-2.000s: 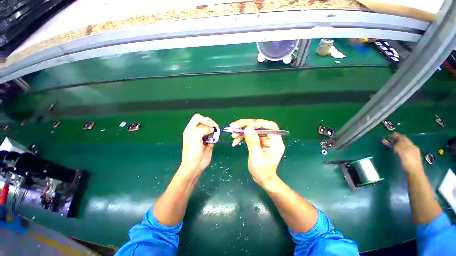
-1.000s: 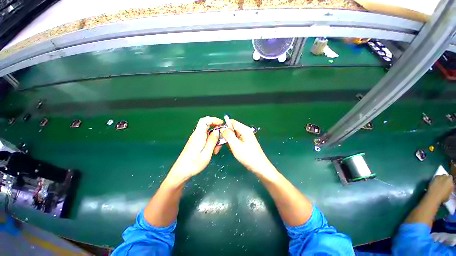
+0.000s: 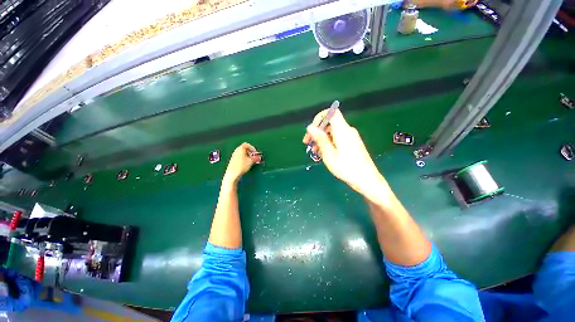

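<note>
My left hand (image 3: 239, 162) is low at the green bench, left of centre, with its fingertips closed on a small dark module (image 3: 255, 156). Whether the module touches the bench is not clear. My right hand (image 3: 338, 149) is to the right, holding a slim grey pen-like tool (image 3: 329, 114) that points down. The tool's tip is too small to tell. Another small module (image 3: 316, 155) shows just below the right fingertips, partly covered by them. It cannot be told whether the right fingers touch it.
More modules lie in a row on the green bench (image 3: 302, 220), left (image 3: 214, 155) and right (image 3: 403, 138). A wire spool (image 3: 481, 181) and a slanting metal post (image 3: 498, 75) are at right. A black fixture (image 3: 82, 242) is at left, a fan (image 3: 341, 31) behind. A person's blue sleeve (image 3: 558, 283) shows at right.
My hands were together at the module; now they are apart, the left one down at the bench with a module, the right one with the tool raised. The view has tilted.
</note>
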